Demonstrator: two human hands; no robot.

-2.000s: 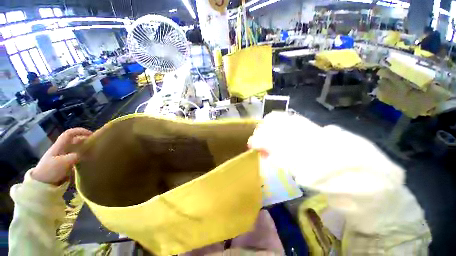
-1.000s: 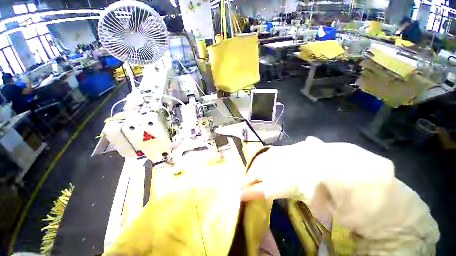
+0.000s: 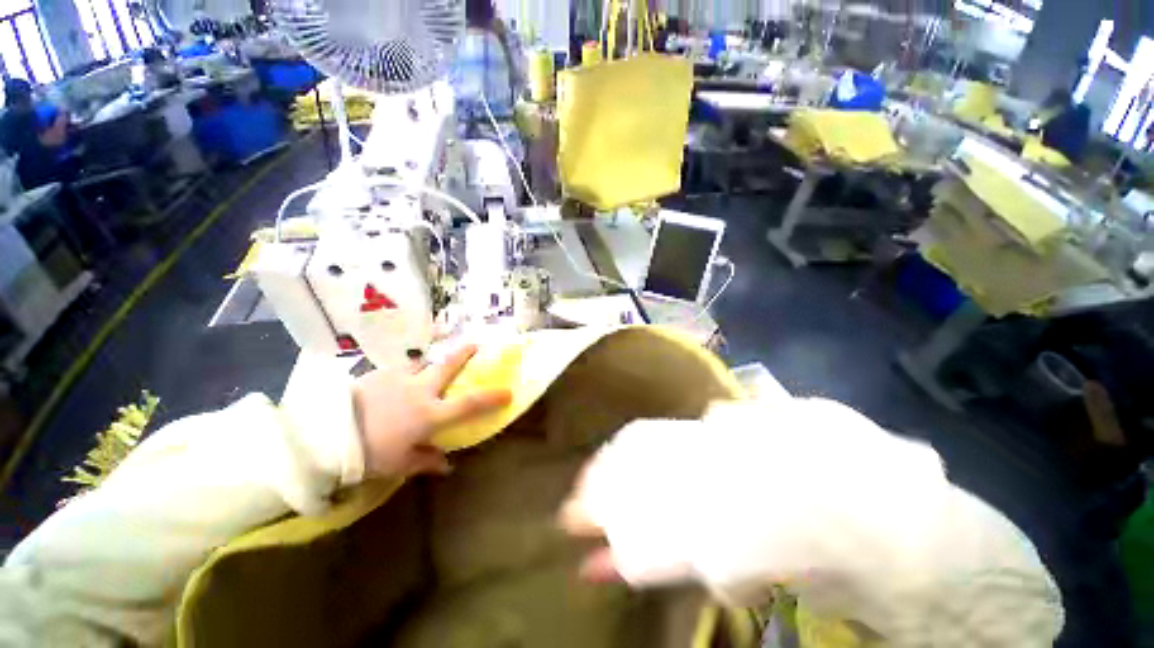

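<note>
A large yellow bag body (image 3: 285,538) lies open towards me in front of the machine, its beige-brown inside showing. My left hand (image 3: 418,411) is on its upper rim near the machine head, thumb and fingers pinching the yellow edge. My right hand (image 3: 592,522) is over the bag's opening, blurred and mostly hidden by its pale sleeve; whether it holds anything cannot be told. The white sewing machine head (image 3: 367,298) with a red three-part logo stands just beyond the bag. The needle area is hidden behind my left hand and the bag.
A control screen (image 3: 683,260) stands right of the machine. A white fan (image 3: 380,38) is behind it. A finished-looking yellow bag (image 3: 623,133) hangs beyond. Yellow fringe-like strips (image 3: 117,443) are at the left. Tables with yellow piles (image 3: 842,137) stand at the right.
My left hand has come into view onto the bag's rim. The bag, which lay flatter a second ago, now gapes open. My right hand has moved left over the opening.
</note>
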